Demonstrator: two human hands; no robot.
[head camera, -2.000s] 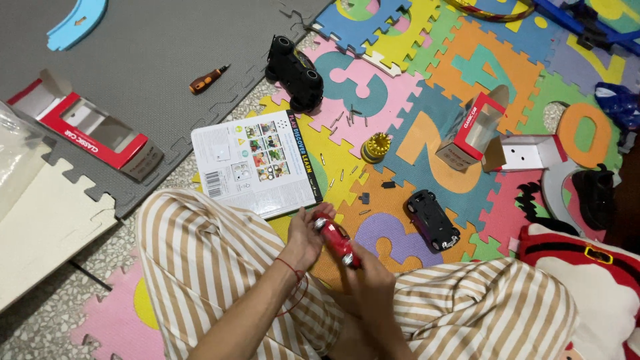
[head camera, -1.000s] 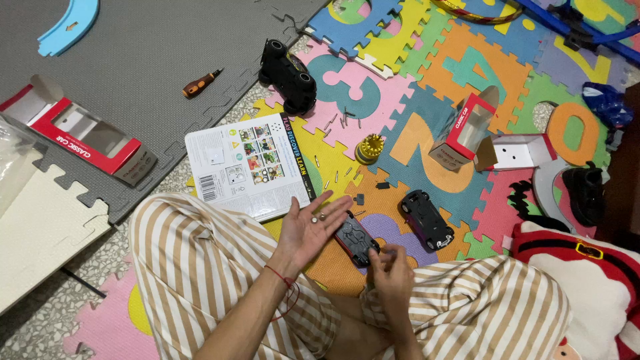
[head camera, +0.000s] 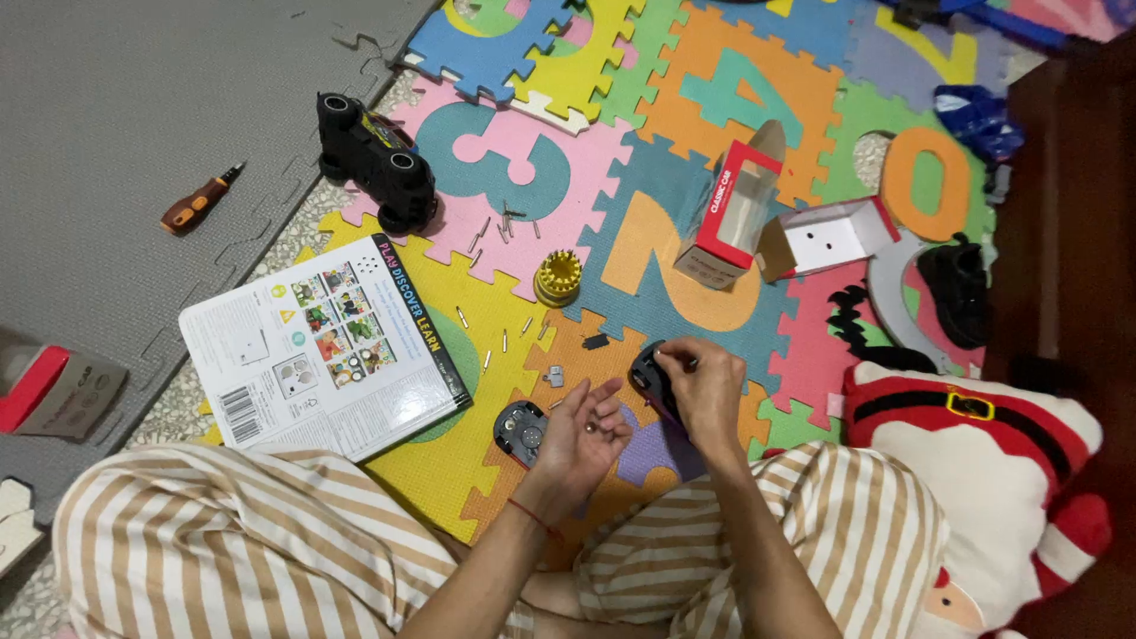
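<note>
My left hand (head camera: 586, 439) is palm up with curled fingers, and small round metal pieces lie in its palm. Partly behind that hand rests a toy car (head camera: 522, 429), its inner or under side up. My right hand (head camera: 706, 382) is at a black toy car (head camera: 652, 377) on the foam mat, thumb and fingertips pinched at its upper end; whether they hold a small part is hidden. Between the cars lie a small grey part (head camera: 555, 376) and a small black part (head camera: 595, 341). Loose screwdriver bits (head camera: 505, 341) are scattered near a yellow bit holder (head camera: 558, 277).
A board book (head camera: 328, 346) lies left, with a larger black toy vehicle (head camera: 377, 164) on its side above it. An orange and black screwdriver (head camera: 202, 201) rests on the grey mat. Red car boxes (head camera: 732, 217), a black shoe (head camera: 954, 293) and a Santa cushion (head camera: 958, 444) are at right.
My right hand has moved from the car beside my left palm to the black car further right. My left fingers, spread a second ago, are now more curled around the small metal pieces.
</note>
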